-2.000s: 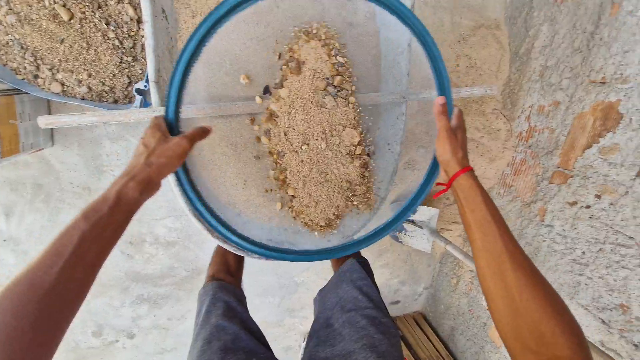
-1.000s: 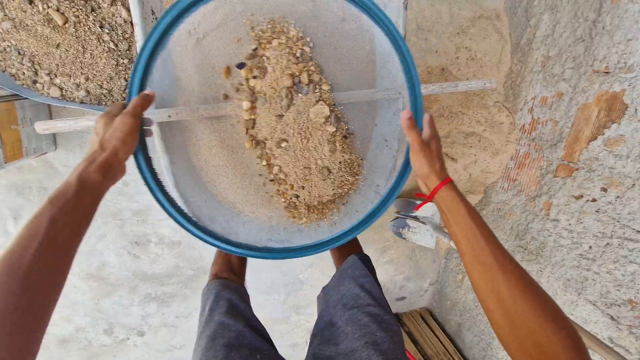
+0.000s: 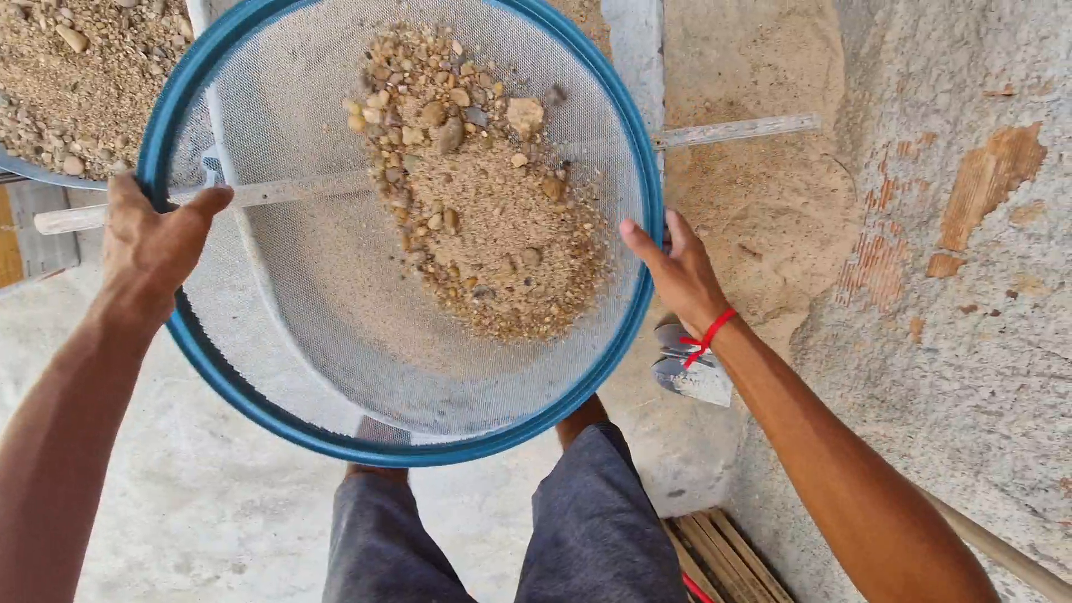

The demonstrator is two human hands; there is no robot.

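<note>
A round sieve with a blue rim point(image 3: 394, 459) and fine mesh is held up in front of my legs. My left hand point(image 3: 151, 243) grips the rim at its left side, thumb over the edge. My right hand point(image 3: 678, 268), with a red string at the wrist, holds the rim at the right side, its fingers partly hidden behind it. On the mesh lies a heap of sand and pebbles point(image 3: 494, 209), the larger stones mostly toward the far end. Beneath the sieve runs a whitish wooden bar point(image 3: 737, 131), seen partly through the mesh.
A container of gravelly sand point(image 3: 92, 92) stands at the upper left. Loose sand point(image 3: 754, 218) lies on the floor by the rough wall point(image 3: 963, 352) at right. A metal tool head point(image 3: 691, 368) rests below it, and wooden slats point(image 3: 729, 557) are near my legs. A pole point(image 3: 997, 544) slants at lower right.
The sieve has shifted left relative to my legs and the bar, with both hands still at its rim. The heap on the mesh has changed shape, with more stones showing at its far end.
</note>
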